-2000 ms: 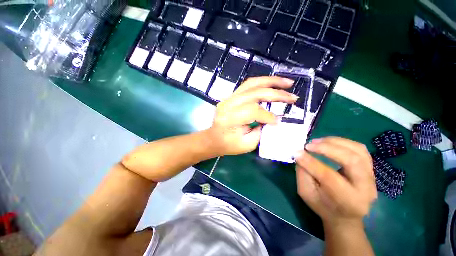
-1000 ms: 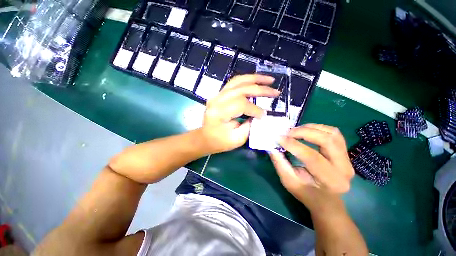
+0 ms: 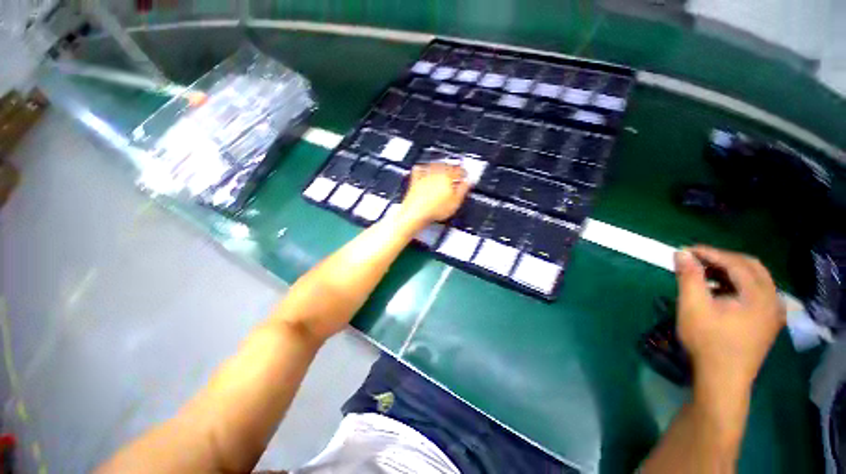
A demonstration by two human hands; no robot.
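Note:
The black parts tray (image 3: pixel 531 190) lies ahead, holding rows of dark phone housings, many with white lower halves. My left hand (image 3: pixel 436 193) reaches over its middle row, with fingers on a housing whose white keypad back (image 3: pixel 473 170) shows beyond the fingertips; the rest is hidden by the hand. My right hand (image 3: pixel 728 310) is at the right, above the loose keypads (image 3: pixel 666 347), with a small dark piece, apparently a keypad (image 3: pixel 716 278), between thumb and fingers. The loose keypads are blurred and partly covered by this hand.
Clear plastic packing with parts (image 3: pixel 227 130) lies left of the tray. A larger dark heap (image 3: pixel 765 180) is at the far right. A small pale square (image 3: pixel 805 329) lies beyond my right hand. A white strip (image 3: pixel 631 243) crosses the green tabletop.
The view has shifted and shows the whole tray. My hands have parted: the left moved forward over the tray's middle row with the housing, the right moved right to the loose keypads.

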